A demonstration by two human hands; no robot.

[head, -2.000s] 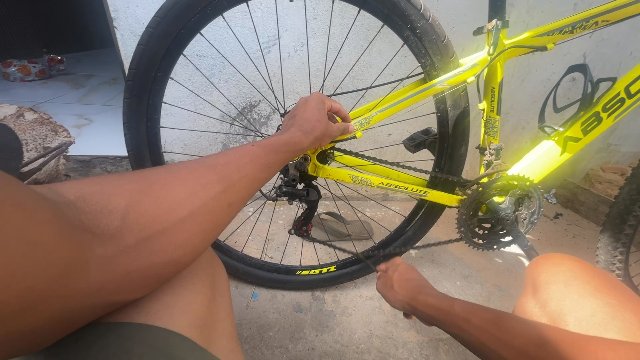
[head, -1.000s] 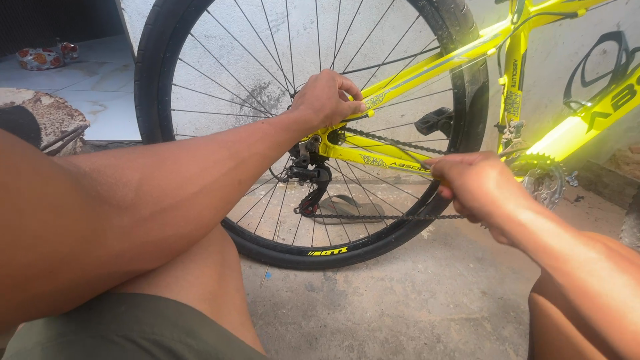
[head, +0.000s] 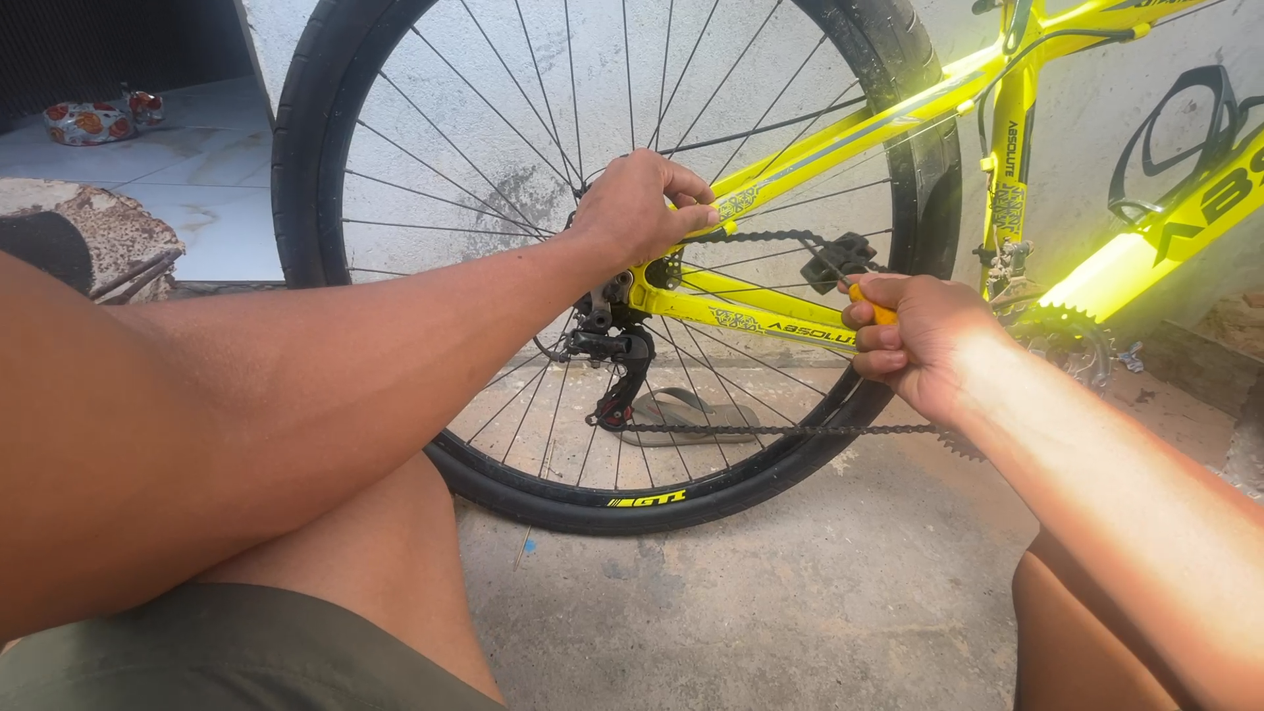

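Observation:
My left hand (head: 647,202) is at the rear end of the yellow bicycle frame, its thumb and fingers closed around the seatstay (head: 770,183). In my right hand (head: 913,341) is a thin-shafted tool (head: 873,304) with a yellow-orange handle, just above the chainstay (head: 780,321). Its dark shaft points up and left, toward the upper run of the chain (head: 765,236); whether it touches the chain I cannot tell. Below my left hand hangs the black rear derailleur (head: 627,370), with the lower chain run (head: 790,431) stretching forward from it. Part of the chainring (head: 1071,331) is behind my right wrist.
The rear wheel's tyre (head: 691,515) stands on the concrete floor beside a white wall. A grey sandal (head: 681,415) lies behind the wheel. The black pedal (head: 839,262) is just left of my right hand. A bottle cage (head: 1121,148) sits on the down tube.
My right hand has risen from beside the lower chain run to the level of the chainstay, with the tool in it. My left hand has stayed at the rear of the frame.

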